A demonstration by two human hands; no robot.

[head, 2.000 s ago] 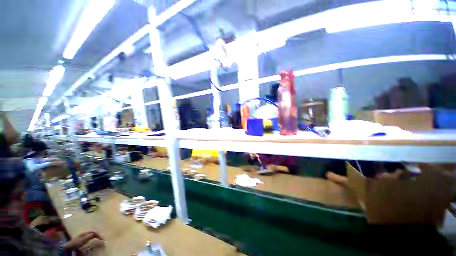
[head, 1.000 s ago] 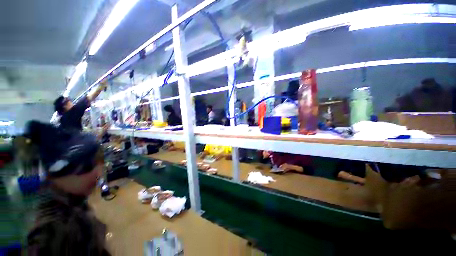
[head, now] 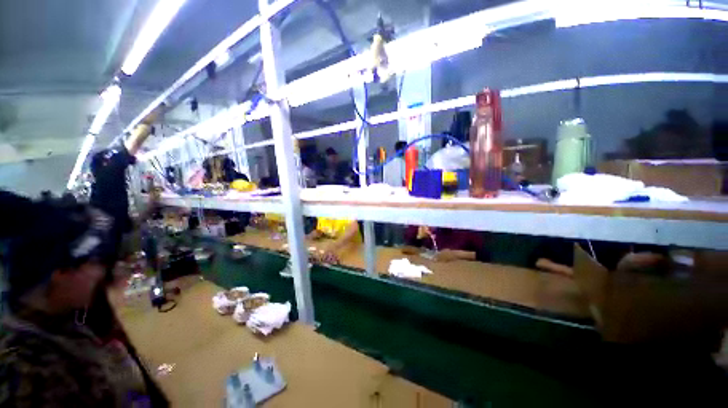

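Neither of my hands is in the picture. A light square plate (head: 259, 384) with several short upright posts lies on the tan bench (head: 187, 335) near the bottom edge. Behind it, beside the belt, stand several round parts (head: 230, 300) in a row, with a crumpled white cloth (head: 268, 317) at the near end. Small pale bits (head: 165, 368) lie on the bench left of the plate; they are too blurred to name.
A neighbouring person (head: 60, 319) sits close at left; another stands behind with an arm raised. A white post (head: 289, 175) and shelf (head: 479, 209) with bottles (head: 485, 143) cross the view. The green belt (head: 383, 319) runs beyond the bench. An open carton (head: 631, 299) is at right.
The view has shifted, first right and down, then slightly back. The plate with posts now shows more fully. The neighbouring person's head appears farther left than one second ago.
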